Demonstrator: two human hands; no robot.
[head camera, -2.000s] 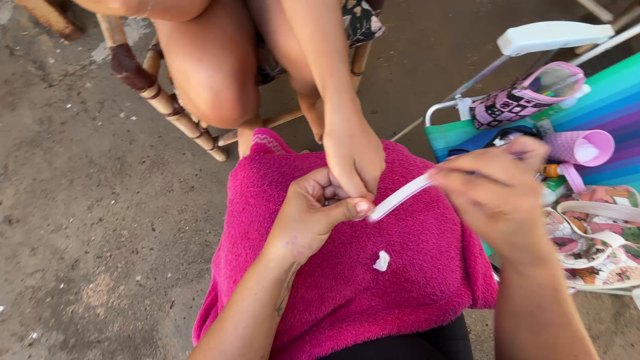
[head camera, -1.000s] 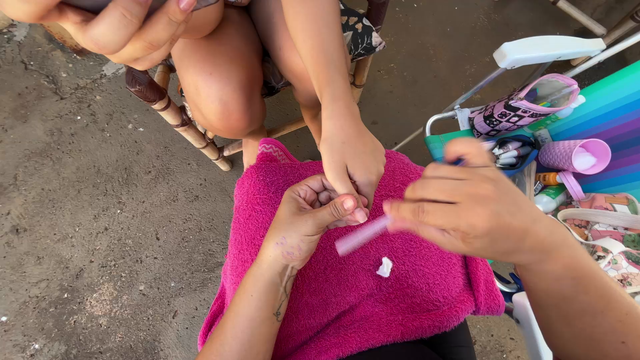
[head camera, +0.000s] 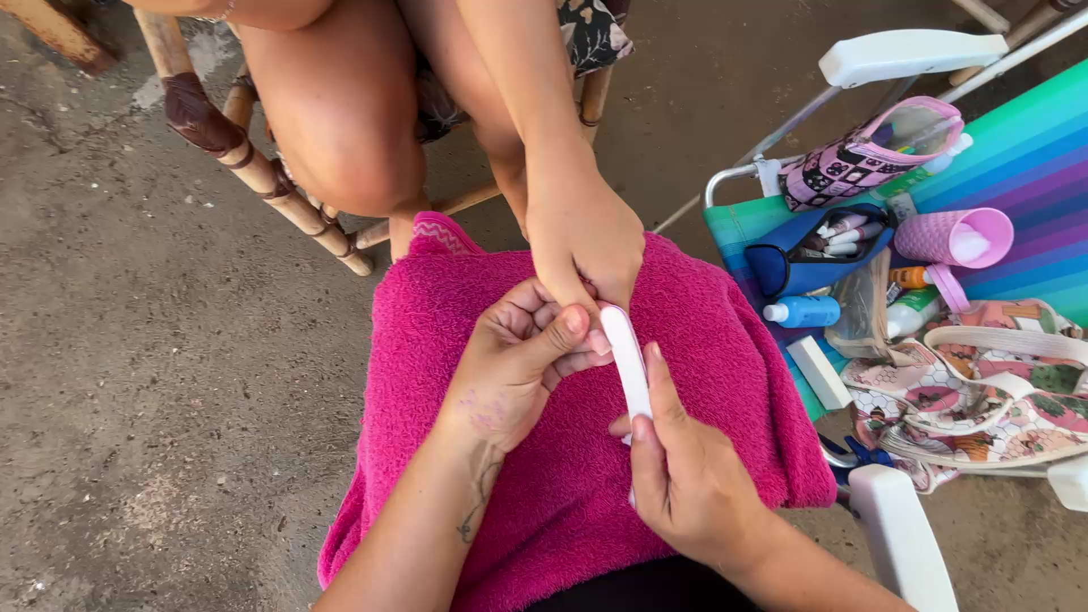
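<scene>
My left hand (head camera: 518, 361) grips a finger of another person's hand (head camera: 586, 229), with my thumb near its fingertip. In my right hand (head camera: 693, 472) is a white nail file (head camera: 627, 361), held between thumb and fingers. The file's upper end points up at that person's fingertips and appears close to the held nail; contact cannot be told. Under all the hands lies a bright pink towel (head camera: 544, 510), spread over my lap.
To the right, a striped folding chair (head camera: 1037, 204) holds a checkered pouch (head camera: 850, 170), a blue case (head camera: 773, 263), a pink cup (head camera: 931, 238), a blue bottle (head camera: 807, 312), a white block (head camera: 818, 372) and a floral bag (head camera: 986, 425). The other person sits on a bamboo chair (head camera: 297, 212).
My right hand has moved lower, and the file now stands more upright. A small white scrap seen on the towel earlier is no longer visible. The other person's hand at top left has left view.
</scene>
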